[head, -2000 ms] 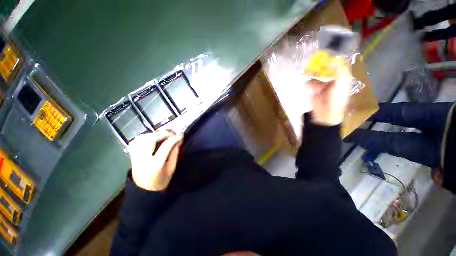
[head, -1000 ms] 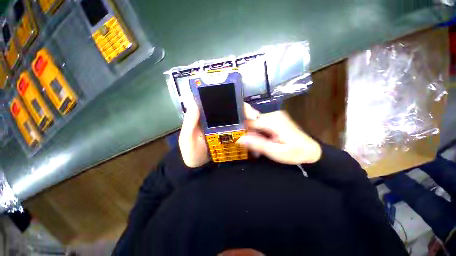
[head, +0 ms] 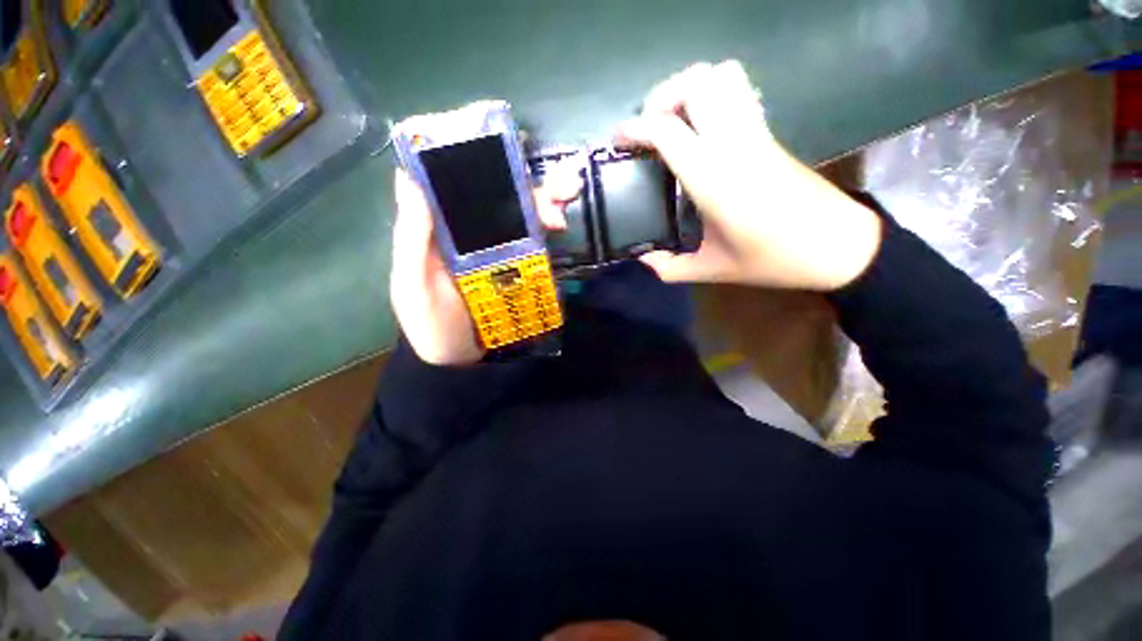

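Note:
A keypad phone (head: 480,200) with a dark screen, grey surround and yellow keys is held face up over the bench edge. My left hand (head: 432,282) grips it from its left side and below; fingertips show at its right edge. Black-bordered screen lenses (head: 632,204) on a clear sheet lie just right of the phone, partly hidden behind it. My right hand (head: 739,188) has its fingers on the top and bottom right edges of the lens sheet and pinches it.
A clear blister tray (head: 328,150) at the left holds several phones, some with orange backs up. A green mat (head: 551,56) covers the bench. Crumpled clear film (head: 989,188) fills an open brown carton (head: 1087,113) at the right, beside the bench edge.
My left hand and the phone have moved left, off the lens sheet. My right hand has moved from the phone's keys up to the lens sheet. Earlier it held a phone over the carton.

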